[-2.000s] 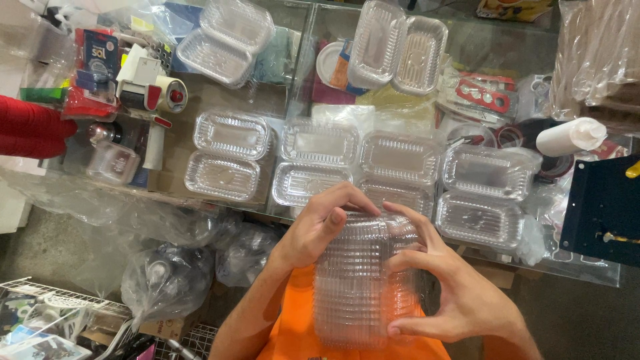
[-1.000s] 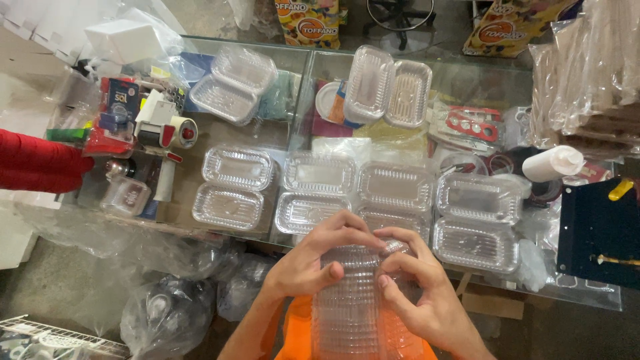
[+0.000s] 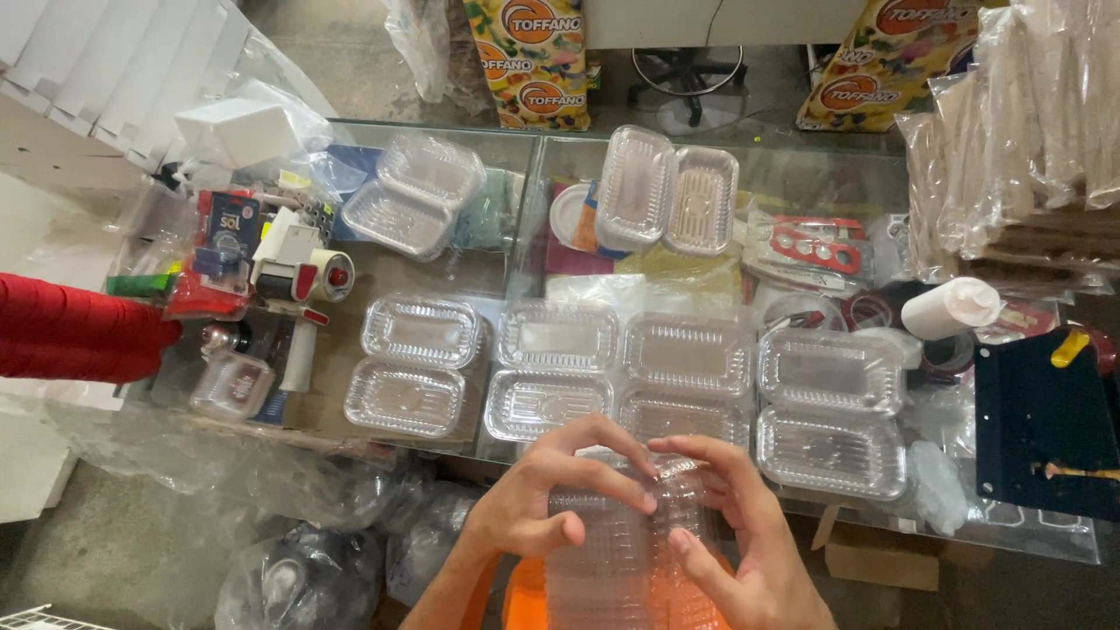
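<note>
A tall stack of nested clear plastic hinged containers (image 3: 604, 560) stands upright in front of the orange clothing at the bottom centre. My left hand (image 3: 560, 490) rests its fingers on the top of the stack from the left, thumb out to the side. Against the stack's right top part is my right hand (image 3: 735, 525), fingers curved around it. Beyond my hands, open clear containers lie on the glass counter: one at the left (image 3: 411, 363), two in the middle (image 3: 556, 372), (image 3: 687, 354), partly behind my fingers, and one at the right (image 3: 831, 411).
Farther back lie two more open containers (image 3: 416, 192), (image 3: 669, 188). A tape dispenser (image 3: 293, 254) and red spools (image 3: 79, 328) are at the left. Bagged brown items (image 3: 1015, 149), a white roll (image 3: 949, 308) and a black panel (image 3: 1041, 429) are at the right. Plastic bags (image 3: 297, 577) sit below the counter.
Both hands have shifted from around the stack's sides to its top, with the fingertips closer together. The view has tilted up, showing more behind the counter.
</note>
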